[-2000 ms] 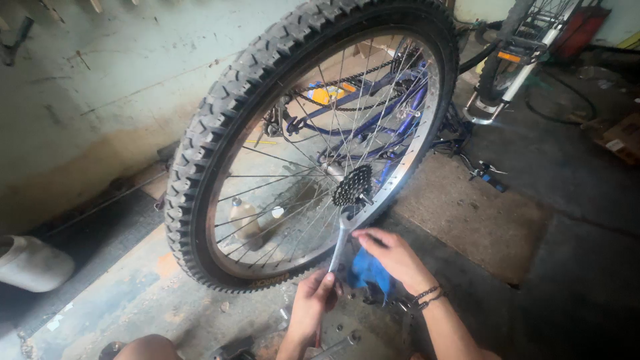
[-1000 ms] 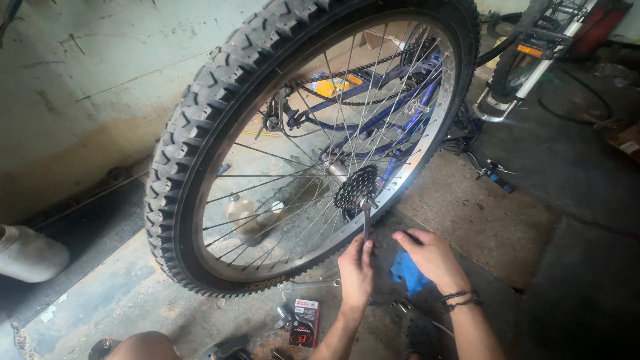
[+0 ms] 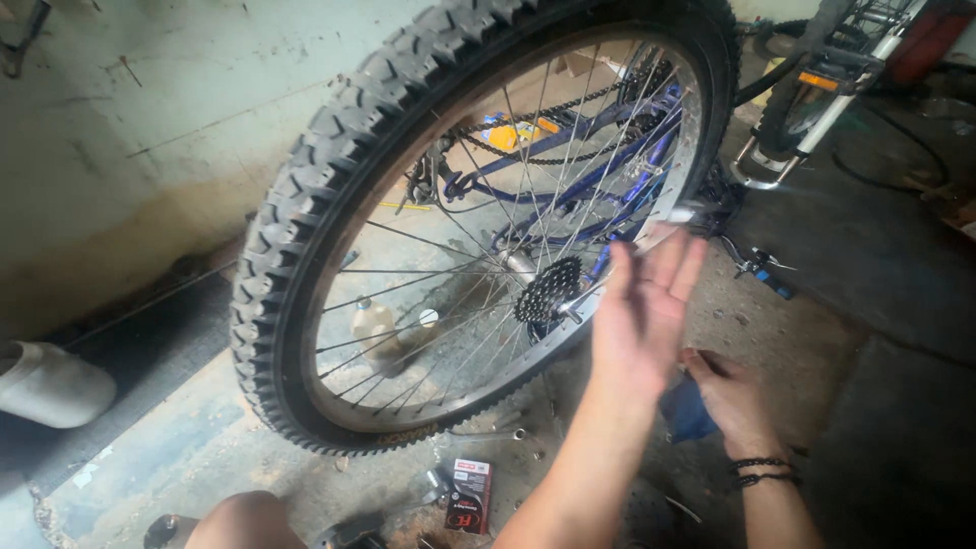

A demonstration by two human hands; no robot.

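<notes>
A bicycle wheel with a knobby tire (image 3: 305, 221) stands tilted before me, its cassette (image 3: 550, 290) and axle end (image 3: 570, 313) facing my hands. My left hand (image 3: 648, 309) is raised by the rim's right side, palm showing and fingers spread, with nothing in it. Lower and to the right, my right hand (image 3: 728, 389) has its thumb and fingers near a blue cloth (image 3: 688, 408); whether it grips the cloth is unclear. It wears a dark bracelet. On the floor under the tire lies a wrench (image 3: 484, 437), beside a small red and black box (image 3: 469, 496).
Behind the wheel lies a blue bicycle frame (image 3: 587, 187) with a chain. Another bicycle's wheel (image 3: 797, 114) stands at upper right. A plastic bottle (image 3: 375, 328) shows through the spokes. A white bucket (image 3: 53, 385) is at the left, by the wall. A brake lever (image 3: 762, 274) lies right of the wheel.
The wrench that my left hand held at the axle is no longer in that hand. My left hand has opened and moved up and right, beside the rim.
</notes>
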